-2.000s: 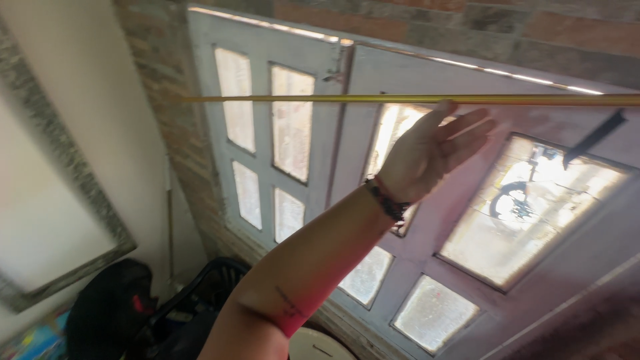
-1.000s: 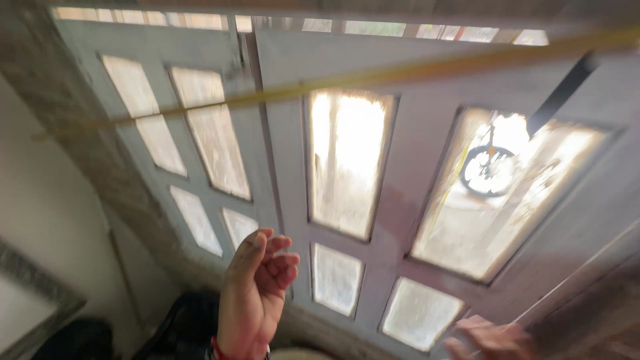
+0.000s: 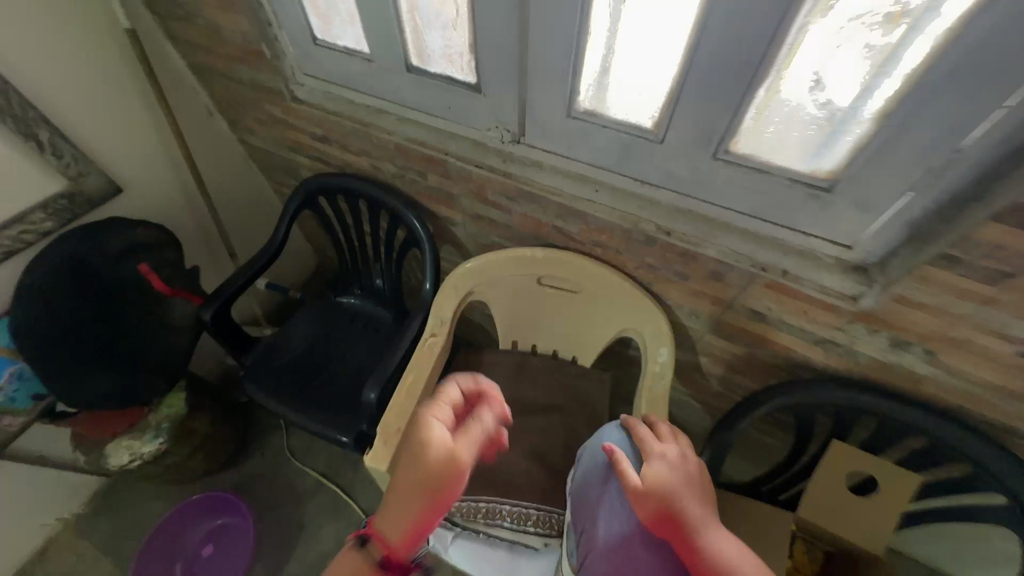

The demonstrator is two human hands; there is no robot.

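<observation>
My left hand [image 3: 452, 440], with a red and dark bracelet at the wrist, is raised over the beige plastic armchair [image 3: 552, 280], its fingers curled and blurred; whether it holds something small cannot be told. My right hand [image 3: 668, 480] rests with fingers spread on a knee in light blue jeans [image 3: 602, 480]. The knee is over the right part of the chair's seat, which has a brown surface [image 3: 552, 408]. A patterned band [image 3: 512, 516] edges the fabric between my hands.
A black plastic armchair [image 3: 320, 360] stands left of the beige one. At lower right, a cardboard box with a round hole [image 3: 856, 496] sits on another dark chair [image 3: 840, 392]. A purple basin [image 3: 196, 536] is on the floor. Grey window shutters [image 3: 552, 104] are above the brick-patterned wall.
The view has swung down from the window to the chairs. The yellow strip across the window is out of view. My right hand, blurred at the lower edge before, now lies on the knee.
</observation>
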